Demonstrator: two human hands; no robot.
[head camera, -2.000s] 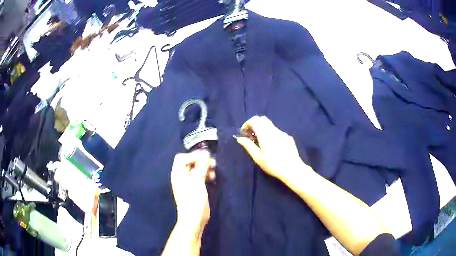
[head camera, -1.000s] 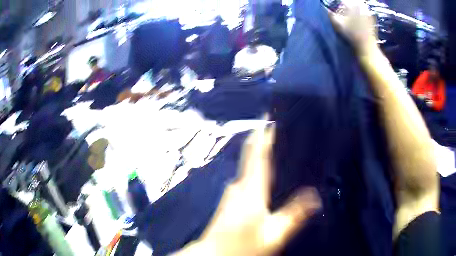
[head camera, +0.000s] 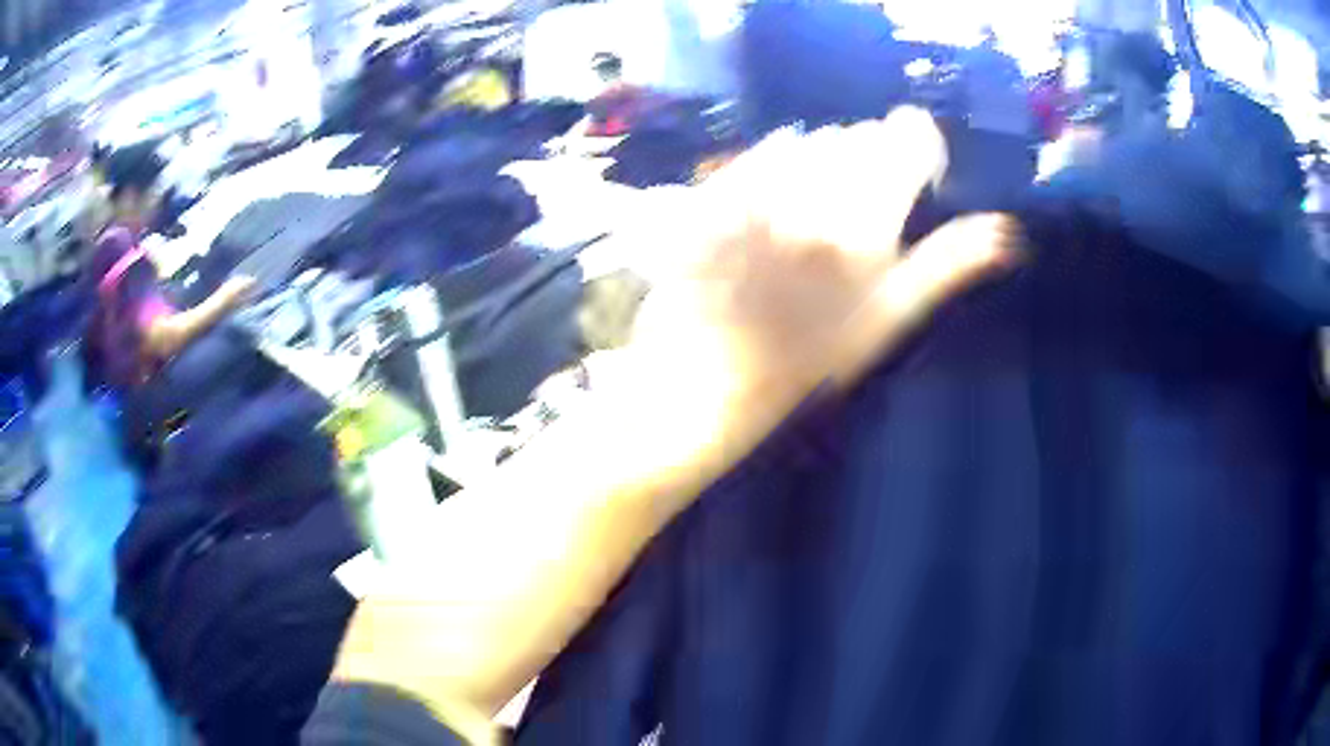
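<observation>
A dark navy jacket (head camera: 1021, 510) hangs raised and close to me, filling the right and lower middle of the blurred view. My left hand (head camera: 831, 248) reaches up from the lower left beside its upper edge. Its thumb is spread from the fingers over the navy cloth, and no grip on the cloth shows. My right hand is not in view; the jacket fills the right side.
A pale green bottle (head camera: 391, 474) stands left of my forearm. A person in a pink-purple top (head camera: 131, 299) is at the far left. A person in red (head camera: 620, 110) is far back. Dark garments (head camera: 234, 510) lie at left, near a light blue strip (head camera: 88, 539).
The view has swung left. The jacket, lifted upright a second ago, now spreads across the right side. My left hand has moved up, and my right hand has left the picture.
</observation>
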